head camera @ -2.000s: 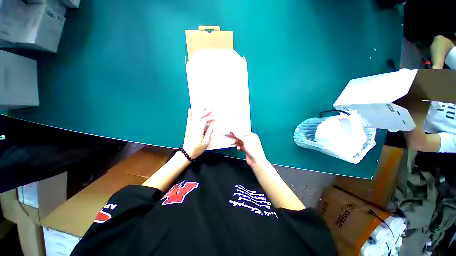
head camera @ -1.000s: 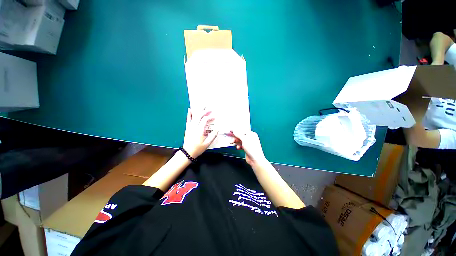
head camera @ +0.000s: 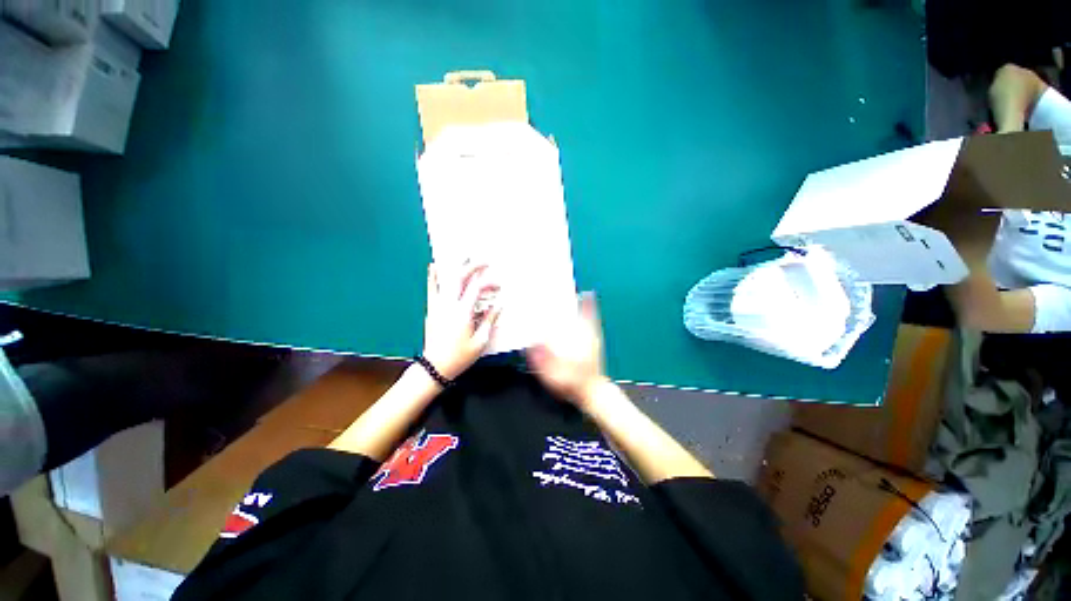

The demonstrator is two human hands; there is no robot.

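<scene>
A white retail box (head camera: 496, 217) lies on the green table in front of me, its near end at the table's edge by my body. Its brown top flap (head camera: 472, 103) with a handle tab is open at the far end. My left hand (head camera: 460, 315) rests on the near left part of the box, fingers on its upper face. A small reddish spot shows at its fingertips; I cannot tell what it is. My right hand (head camera: 570, 352) is at the near right corner, blurred; whether it holds anything cannot be told.
A clear-wrapped white bundle (head camera: 781, 308) with a black cord lies at right. Beside it a person's arm is at an open retail box (head camera: 875, 217). White boxes (head camera: 41, 223) stand at left. Brown cartons (head camera: 836, 505) are below the table at right and left.
My right hand has shifted from the box's near edge to its near right corner, fingers now spread and blurred. My left hand stays on the box. Something grey has appeared at the left edge.
</scene>
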